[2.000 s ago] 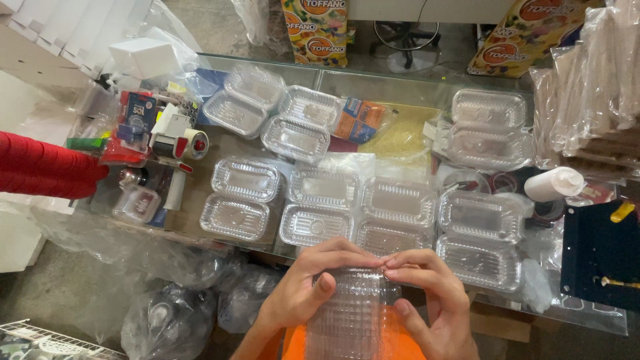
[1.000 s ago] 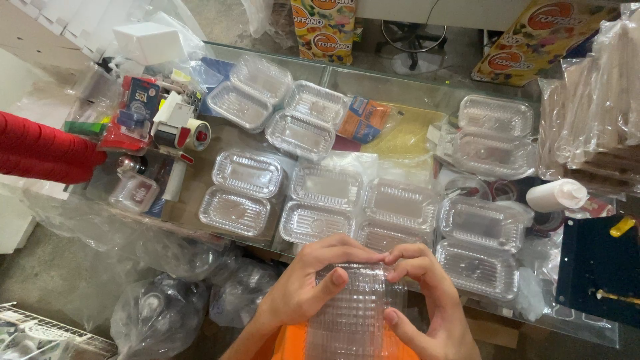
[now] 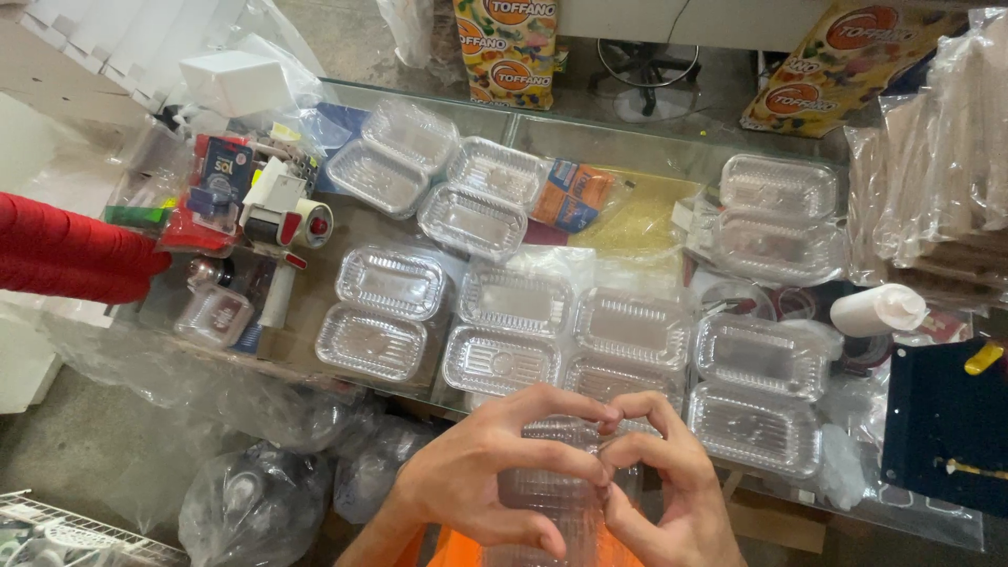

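Note:
A stack of clear plastic hinged containers (image 3: 543,504) stands upright against an orange garment at the bottom centre. My left hand (image 3: 504,472) curves over its top and left side, thumb apart from the fingers. On the stack's right side is my right hand (image 3: 661,480), its fingertips meeting those of the left at the upper edge; whether they pinch a container rim cannot be told. Just beyond the hands, opened clear containers (image 3: 504,358) lie in piles on the glass counter, with further piles at the left (image 3: 372,342), at the right (image 3: 756,429) and behind (image 3: 472,220).
A tape dispenser (image 3: 276,213) and packaged goods are at the counter's left, near red rolls (image 3: 71,252). At the right are a white bottle (image 3: 878,309), bagged brown items (image 3: 937,157) and a dark blue panel (image 3: 945,425). Plastic bags (image 3: 252,504) lie below the counter's near edge.
My hands have changed their hold: the fingers of both are more bent and spread, and the right thumb has moved up toward the left fingertips. The piles on the counter stay as they were.

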